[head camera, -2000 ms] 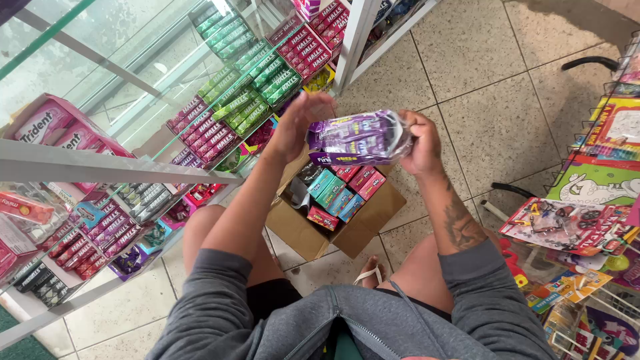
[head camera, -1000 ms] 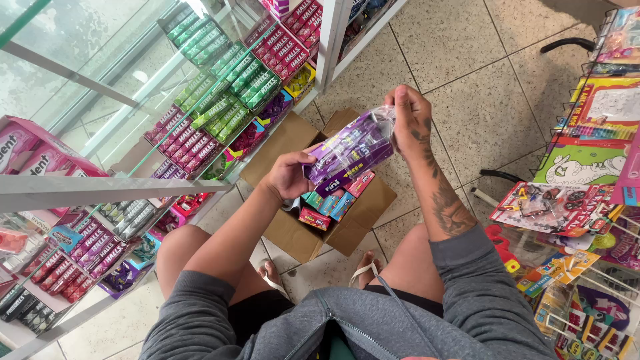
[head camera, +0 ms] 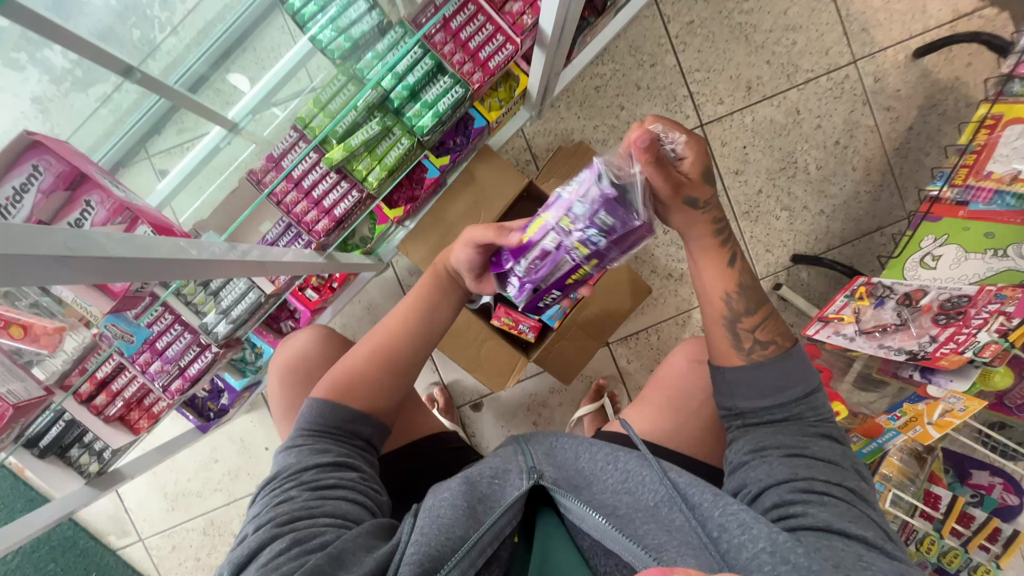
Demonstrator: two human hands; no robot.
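Observation:
A purple candy display box in clear plastic wrap is held tilted between my hands, above an open cardboard box. My left hand grips its lower left end, thumb on top. Bunched clear film is pinched in my right hand at the box's upper right end. Beneath, the cardboard box stands on the floor between my feet with its flaps spread. Inside it lie small candy boxes, among them a red one; the purple pack hides part of them.
Glass shelves with a white metal frame stand at the left, holding rows of Halls sticks and Trident boxes. A wire rack with toys and coloring books is at the right. Speckled floor tiles lie ahead.
My left hand, off the purple pack two seconds ago, has taken hold of its left end. The pack has turned from nearly level to a slant, and my right hand has moved up with the film.

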